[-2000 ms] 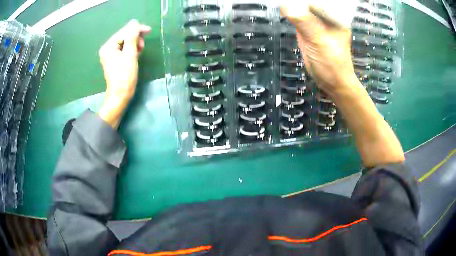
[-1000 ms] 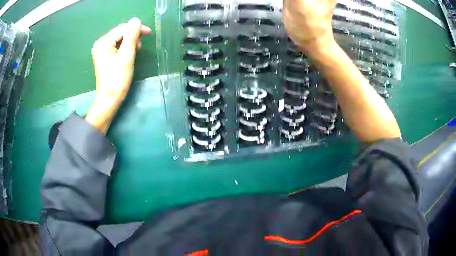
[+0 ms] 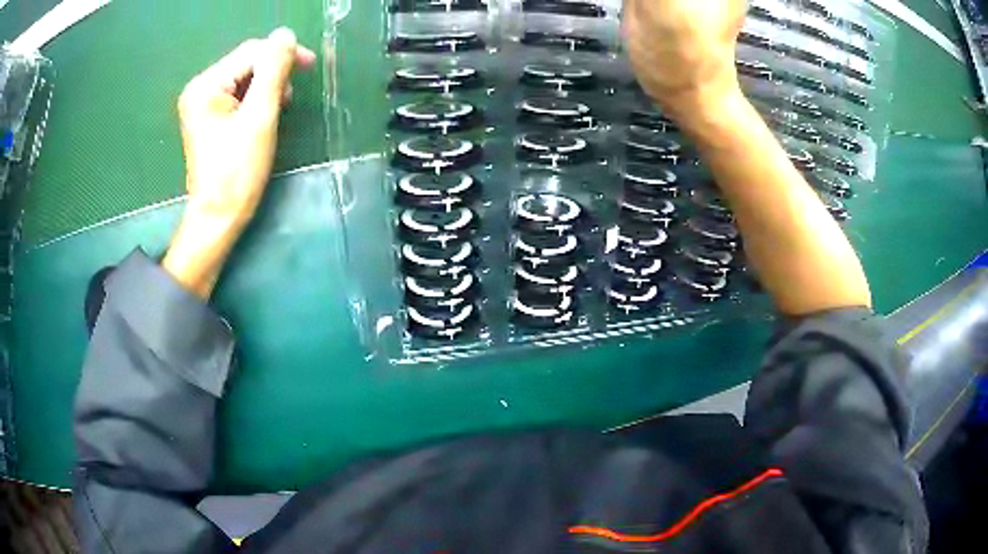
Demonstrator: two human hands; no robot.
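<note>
A large clear blister tray point(image 3: 358, 271) lies in front of me, with black round parts carrying silver rings point(image 3: 437, 186) in rows of pockets. My right hand point(image 3: 685, 49) is over the tray's upper part. Its fingers are cut off by the top edge, so its grip is hidden. My left hand point(image 3: 233, 124) is left of the tray, raised over the matting, fingers curled. No object shows clearly in it; the inside of the curl is hidden.
Green matting point(image 3: 293, 411) covers the bench. Part of a clear tray stack point(image 3: 20, 141) with a blue speck stands at the left edge. Grey floor with yellow lines point(image 3: 953, 314) shows at the right beyond the bench edge.
The white object seen at my right hand two seconds ago no longer shows. The left hand has shifted slightly left in view, and less of the tray stack is visible.
</note>
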